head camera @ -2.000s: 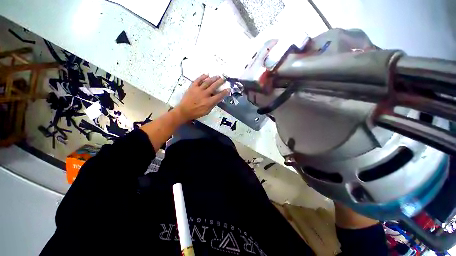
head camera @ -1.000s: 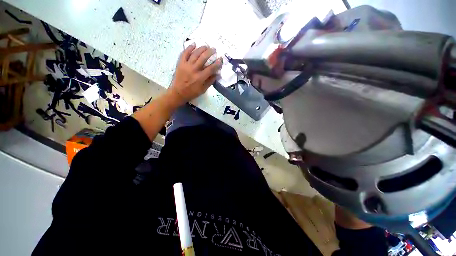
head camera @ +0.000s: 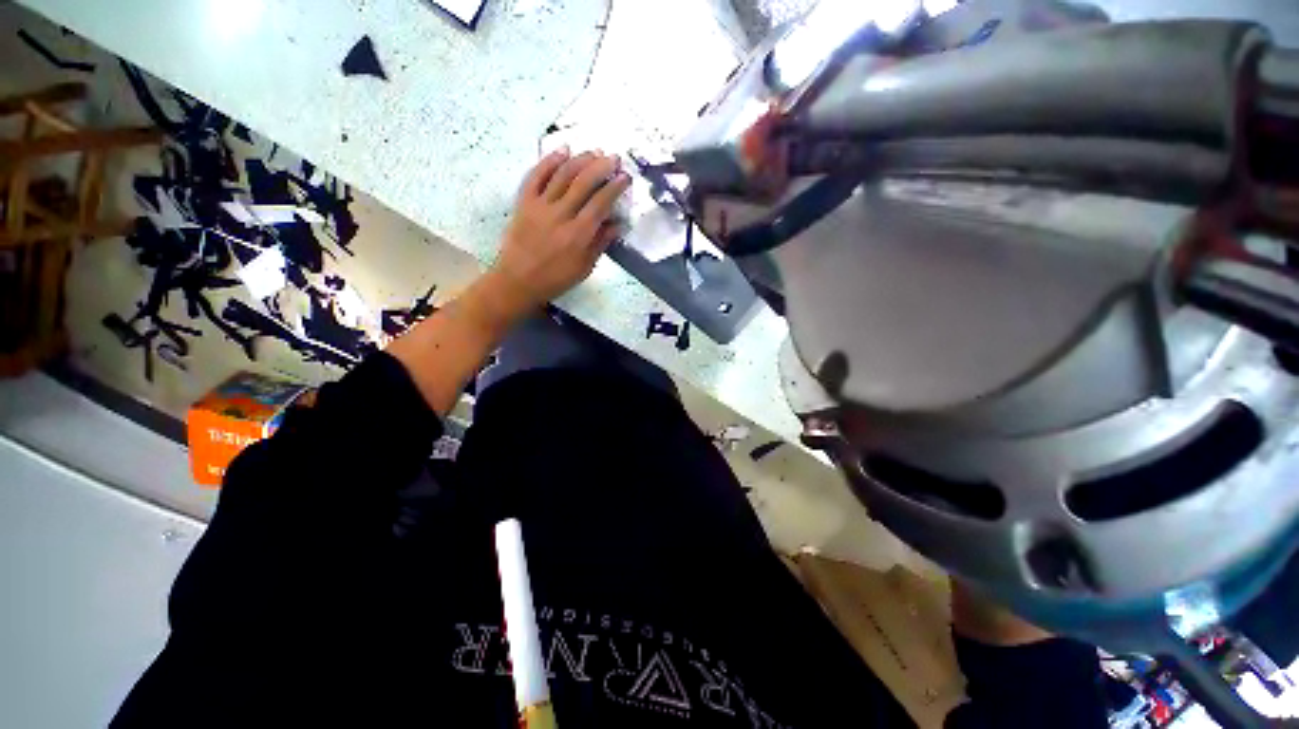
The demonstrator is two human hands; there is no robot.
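Observation:
The big silver cutting machine (head camera: 997,313) with a blue-teal band fills the right side. Its flat grey base plate (head camera: 698,292) lies on the table, with small paper and dark scraps on it. My left hand (head camera: 567,221) lies flat, fingers together, on the edge of the white paper-topped lay (head camera: 634,86), just left of the machine's front. It presses on the lay and does not grasp it. The knife cannot be made out. My right hand is hidden behind the motor; only the forearm (head camera: 990,612) shows below it.
A dark triangular scrap (head camera: 363,59) and small offcuts (head camera: 667,329) lie on the pale table (head camera: 442,157). Black and white scraps (head camera: 242,257) litter the floor beside a wooden stool (head camera: 64,214) and an orange box (head camera: 235,427). A white cigarette-like stick (head camera: 519,612) juts in from below.
Over two seconds the machine has come to look larger and higher in view. My left hand stays on the lay edge by the machine's front. More scraps show on the base plate.

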